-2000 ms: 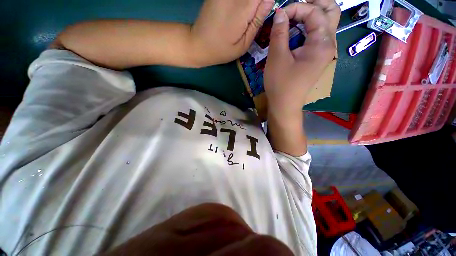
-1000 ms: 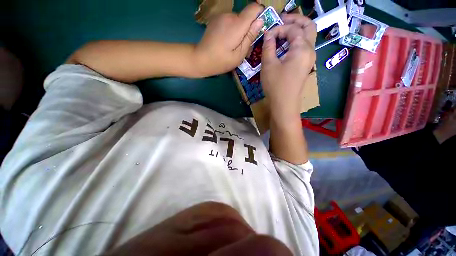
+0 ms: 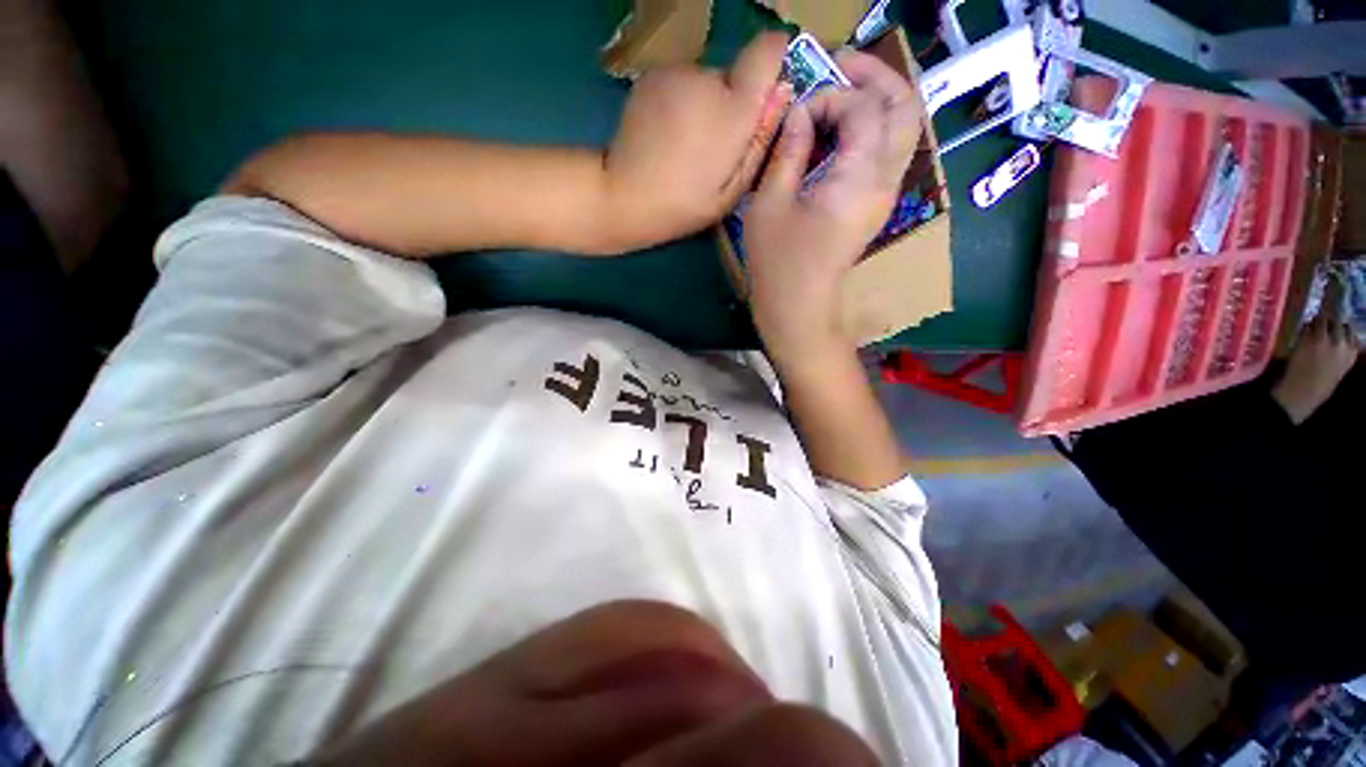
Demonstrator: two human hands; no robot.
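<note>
A white housing with a green circuit board (image 3: 811,68) is held over an open brown carton (image 3: 899,285). My left hand (image 3: 689,150) grips the housing from the left, thumb and fingers at its edge. My right hand (image 3: 832,188) is curled over its lower right part, thumb and fingers close together; the fingers hide most of the housing and anything small between them. Blue cells and red wires (image 3: 914,207) show in the carton beside my right hand.
White housings (image 3: 1101,102) lie beyond the carton, near a small oval white panel (image 3: 1005,176). A pink compartment tray (image 3: 1067,337) on the right holds a white piece (image 3: 1216,207). Torn cardboard (image 3: 659,38) lies on the green bench. Another person's hand (image 3: 1318,364) is at far right.
My hands stay together on the housing, now turned so less of it shows. My right hand has shifted slightly left and covers more of it. The other person's hand shows more.
</note>
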